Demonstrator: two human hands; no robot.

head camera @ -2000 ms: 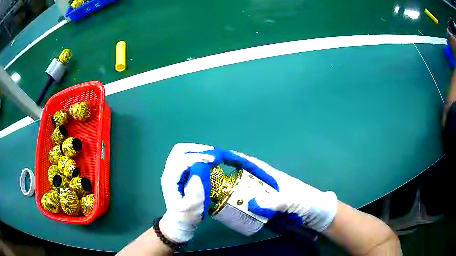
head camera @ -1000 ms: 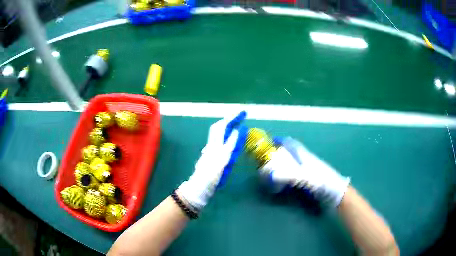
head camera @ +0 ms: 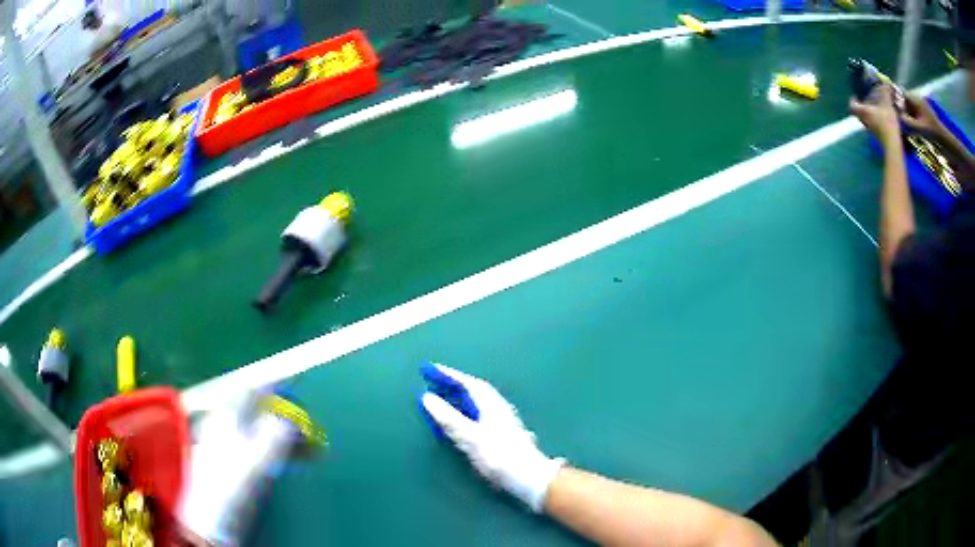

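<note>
My left hand (head camera: 230, 465), white-gloved and badly blurred, is over the right edge of the red parts basket (head camera: 163, 411). A gold piece (head camera: 296, 420) shows at its fingertips and looks like a mesh head, but blur hides its shape. My right hand (head camera: 486, 436), in a white glove with blue fingertips, is empty above the green tabletop, fingers loosely curled and apart from the thumb. A microphone with a gold head (head camera: 316, 237) lies on the green belt beyond both hands. Gold mesh heads (head camera: 134, 513) lie in the basket, which the frame's bottom cuts off.
A white strip (head camera: 481, 280) divides tabletop and belt. Another microphone (head camera: 53, 361) and a yellow tube (head camera: 127, 363) lie at left. Across the belt are a blue bin (head camera: 144, 219) and a red bin (head camera: 289, 112). A person's hands (head camera: 893, 112) work beside a blue bin at right.
The view has swung right. My hands have moved apart, the left to the basket. The microphone has left my right hand, and one now lies on the belt, right of the yellow tube.
</note>
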